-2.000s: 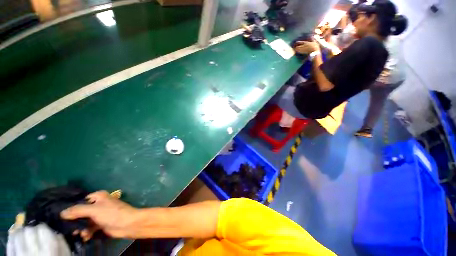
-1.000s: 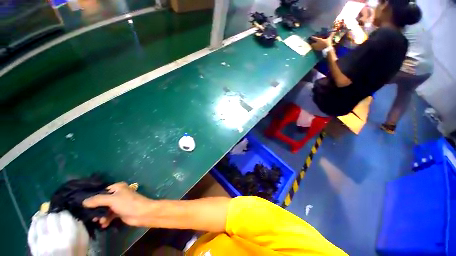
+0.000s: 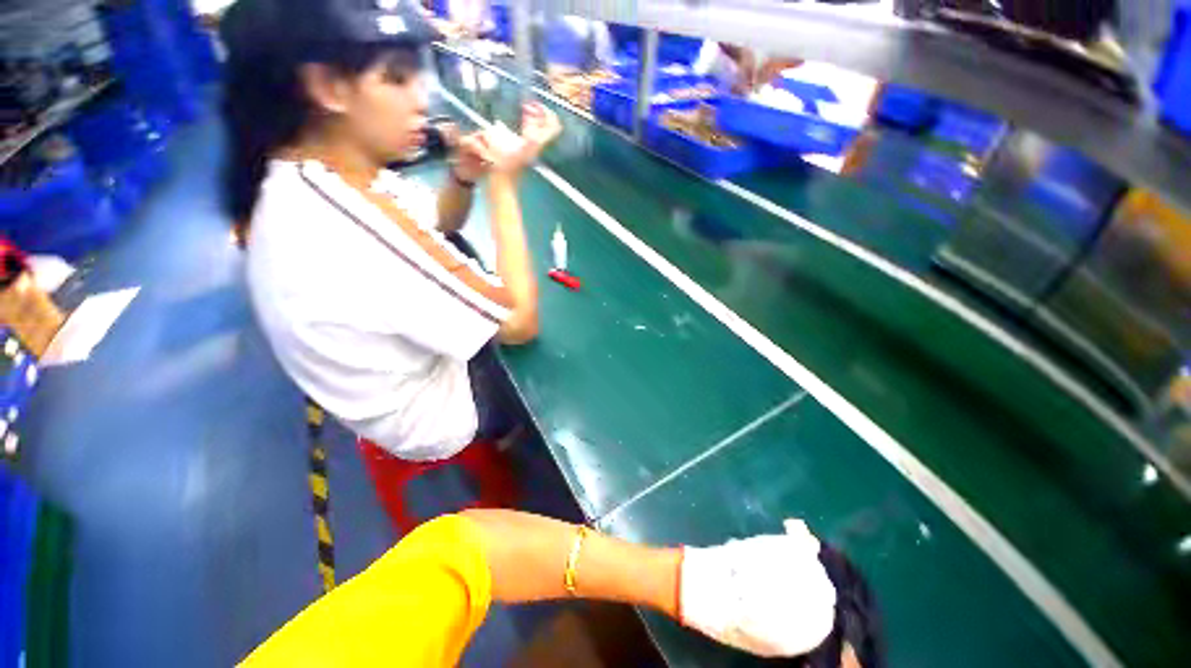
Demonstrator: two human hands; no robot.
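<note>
My left hand [image 3: 758, 594], in a white glove, is at the bottom of the view over the green workbench [image 3: 705, 431]. Its fingers are closed on a black shaggy piece [image 3: 856, 603], which shows only in part beside the glove and is cut off by the lower edge. A small pale tip sticks up by the glove. A bit of skin at the bottom edge beside the black piece may be my right hand, but too little of it shows to tell its state.
A person in a white shirt [image 3: 379, 300] sits on a red stool [image 3: 425, 489] at the bench's left side, hands raised. A red and white bottle [image 3: 562, 261] is on the bench near them. Blue bins [image 3: 705, 144] are across the bench. Yellow-black tape [image 3: 321, 496] marks the floor.
The view has swung to the left along the bench, to another worker. The gloved hand still holds the black piece; my bare right hand has almost left the picture.
</note>
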